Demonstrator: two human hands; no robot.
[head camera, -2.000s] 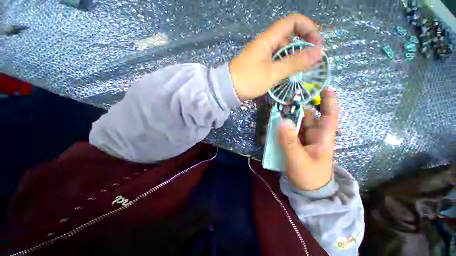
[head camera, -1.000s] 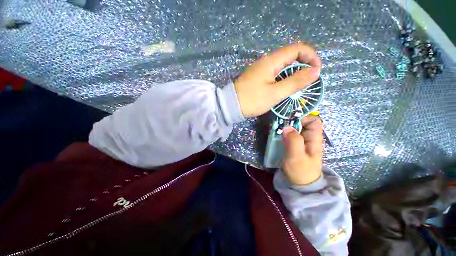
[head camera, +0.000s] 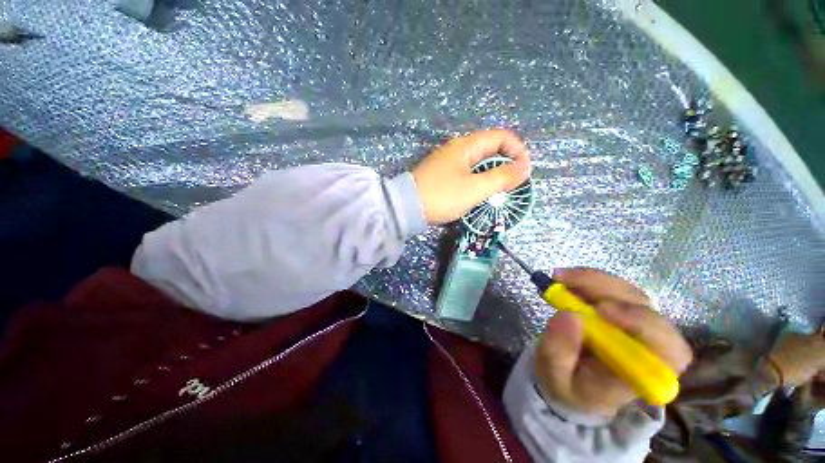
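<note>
A mint-green handheld fan lies near the table's front edge, its round grille (head camera: 503, 210) away from me and its handle (head camera: 466, 288) toward me. My left hand (head camera: 470, 176) holds the grille from its upper left side. Small dark and metallic bits show at the neck joint (head camera: 479, 242). My right hand (head camera: 615, 348) grips a screwdriver (head camera: 604, 338) with a yellow handle. Its thin shaft points up and left, with the tip at the right side of the neck. Whether the tip touches a part cannot be told.
Silvery bubble wrap (head camera: 380, 72) covers the table. A pile of small metal fittings (head camera: 724, 155) and small green plastic pieces (head camera: 683, 170) lie at the right, by the pale table edge. A beige strip (head camera: 277, 110) lies at the left. Another person's hand (head camera: 801, 357) shows at the lower right.
My right hand has left the handle and now holds the yellow screwdriver out to the right, its shaft at the neck. The fan has moved lower and left in view, with my left hand still on it.
</note>
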